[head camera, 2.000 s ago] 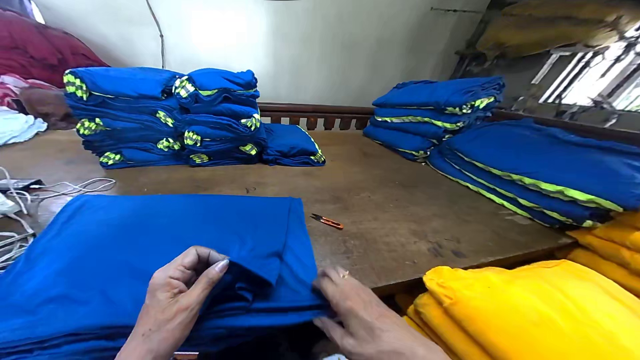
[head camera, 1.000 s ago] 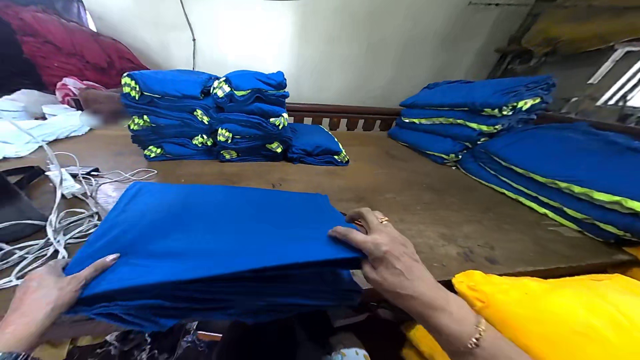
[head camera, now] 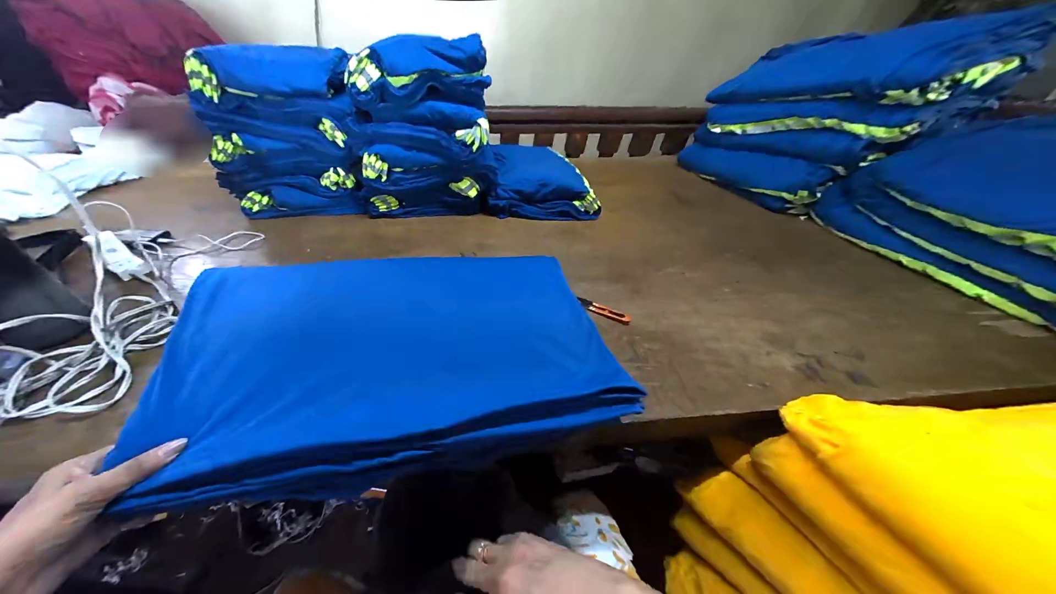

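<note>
A stack of folded blue cloth (head camera: 379, 346) lies at the front edge of the wooden table, its near side overhanging a little. My left hand (head camera: 74, 499) grips the stack's near left corner, thumb on top and fingers underneath. Below the table edge, my right hand (head camera: 536, 565) is low in the view, off the cloth; its fingers are partly blurred and I cannot tell whether they hold anything. Orange-handled thread snips (head camera: 606, 311) lie on the table just right of the stack, their tip close to the cloth.
Bundles of blue garments with yellow-green trim (head camera: 280, 132) are piled at the back left. More blue garments (head camera: 833, 124) are stacked at the right. Folded yellow cloth (head camera: 924, 487) sits at the front right, below the table edge. White cables (head camera: 103, 346) tangle at the left.
My right hand has left the right side of the blue stack and dropped below the table edge. The stack's top now lies flat, where two seconds ago a corner was folded up between my hands.
</note>
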